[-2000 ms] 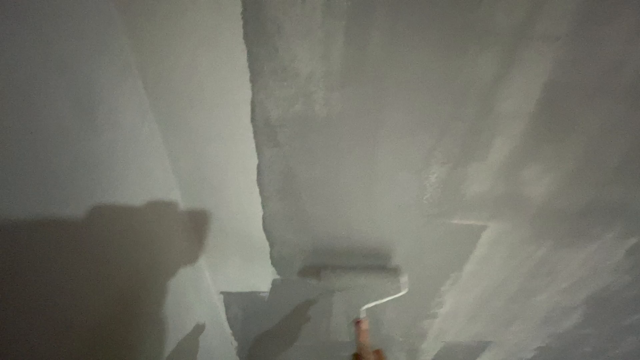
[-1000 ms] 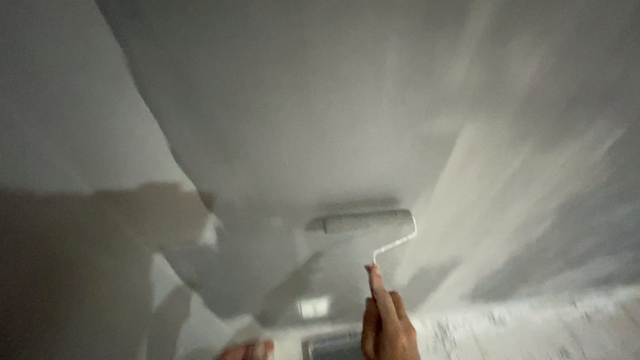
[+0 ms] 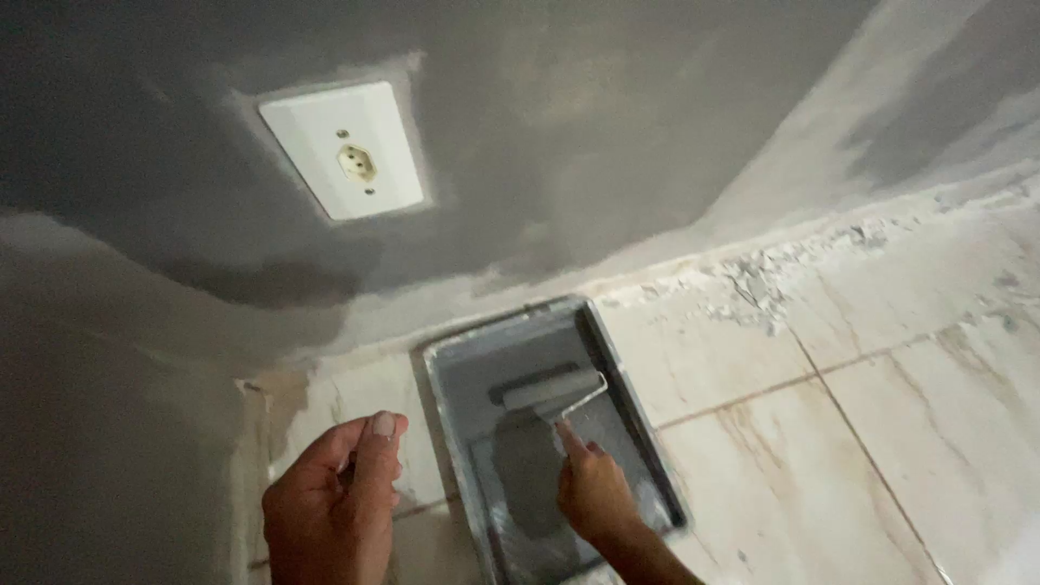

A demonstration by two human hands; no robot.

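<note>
My right hand (image 3: 597, 491) grips the handle of a paint roller (image 3: 552, 392), which has a wire frame. The roller's sleeve is over the sloping part of a dark plastic paint tray (image 3: 638, 422) holding grey paint (image 3: 528, 479). Whether the sleeve touches the tray is hard to tell. My left hand (image 3: 337, 496) is raised at the tray's left side, its fingers curled with thumb against forefinger, and nothing shows in it.
The partly grey-painted wall (image 3: 569, 146) carries a white socket plate (image 3: 309, 134). Paint and plaster flakes (image 3: 756, 284) lie along its foot on the tiled floor (image 3: 731, 463). A side wall (image 3: 97, 455) stands at the left.
The view has swung down from the wall to the floor. My right hand has brought the roller from the wall to the paint tray. My left hand has come further into view.
</note>
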